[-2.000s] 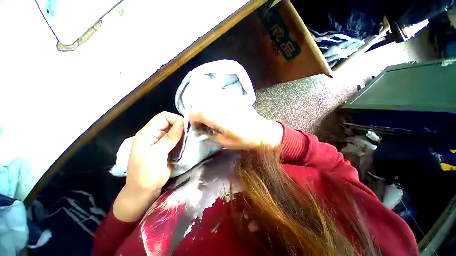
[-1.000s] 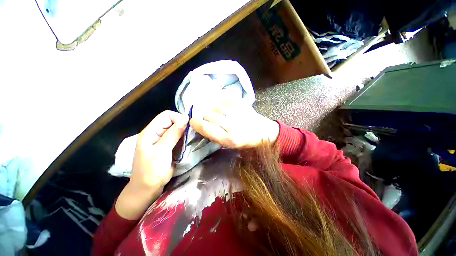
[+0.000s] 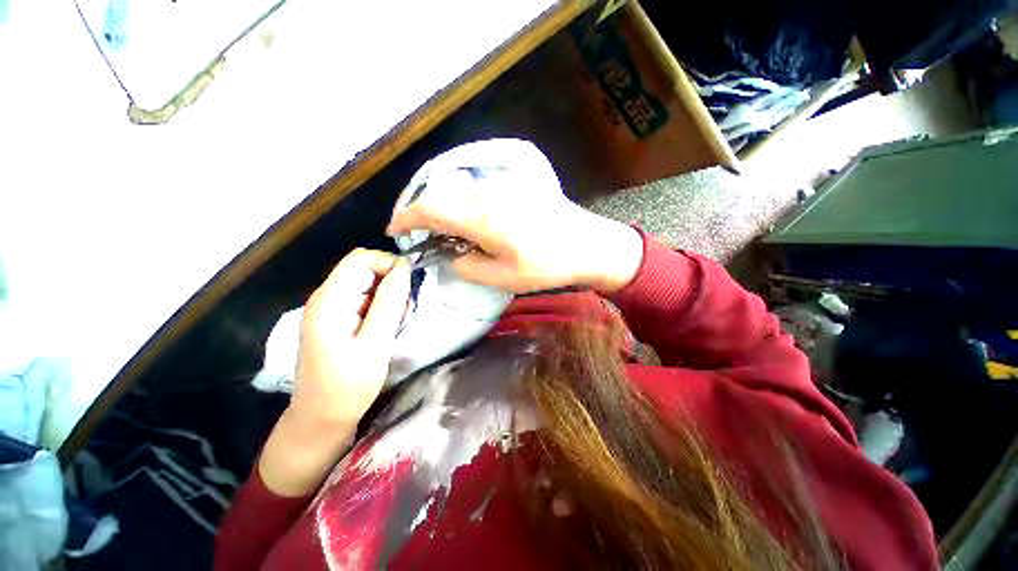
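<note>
A sleeve turned inside out [image 3: 463, 318], pale with a narrow dark seam edge, lies over my lap, its round end towards the table. My left hand [image 3: 355, 318] pinches the seam edge between thumb and fingers. My right hand [image 3: 508, 234] holds a small dark metallic tool, perhaps thread snips [image 3: 444, 249], with its tip at the seam beside my left fingertips. The tool is partly hidden in my right fingers.
The white, wood-edged table [image 3: 324, 206] runs along the left and front. A cardboard box [image 3: 642, 106] with green printing stands beyond the sleeve. Navy pieces [image 3: 156, 468] lie below the table at left. A green-topped surface [image 3: 904, 195] is at right.
My right hand has lifted and turned at the seam, and the dark tool now shows between its fingers. My left hand stays pinched on the seam edge.
</note>
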